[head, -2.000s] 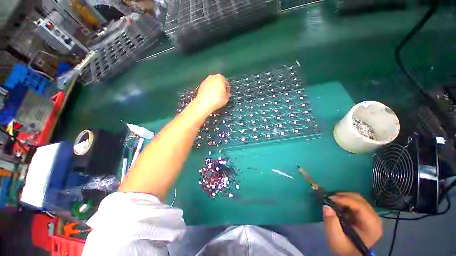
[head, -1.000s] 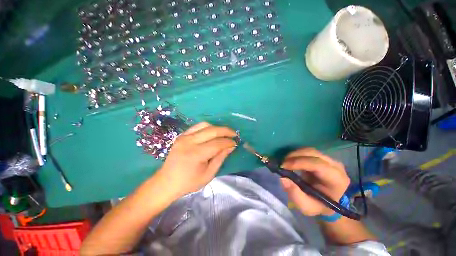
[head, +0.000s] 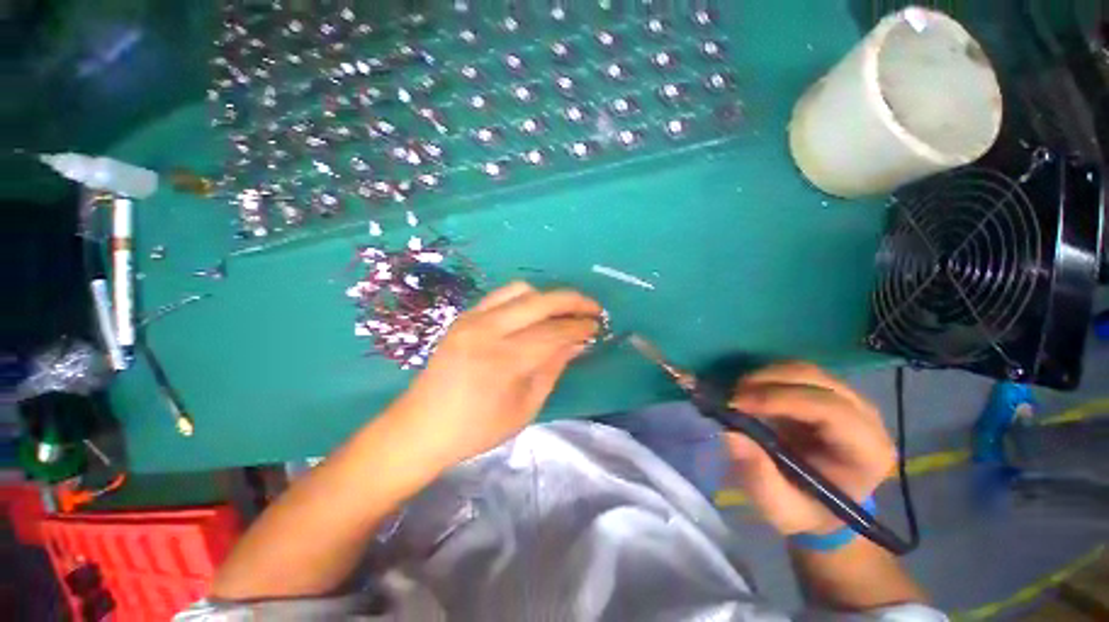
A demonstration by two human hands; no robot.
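My left hand (head: 505,365) pinches a small dark and silver module (head: 601,326) between its fingertips, just above the green mat; the fingers hide most of it. My right hand (head: 809,444) holds a black soldering iron (head: 778,452) like a pen. The iron's copper-coloured tip points left, a short gap from the module. A heap of small wired components (head: 414,301), silver-white with red and dark leads, lies left of my left hand. A clear blister tray (head: 487,194) with rows of modules lies behind.
An off-white pot (head: 851,122) stands back right, beside a black fume fan (head: 973,273). A short pale strip (head: 624,277) lies on the mat. At left are a white nozzle bottle (head: 110,175), white pens (head: 122,273) and a dark stick (head: 167,386). A red crate (head: 146,565) is lower left.
My left hand came back from the tray two seconds ago to the front of the mat, near the iron. Since one second ago, the iron tip has drawn slightly away from the module.
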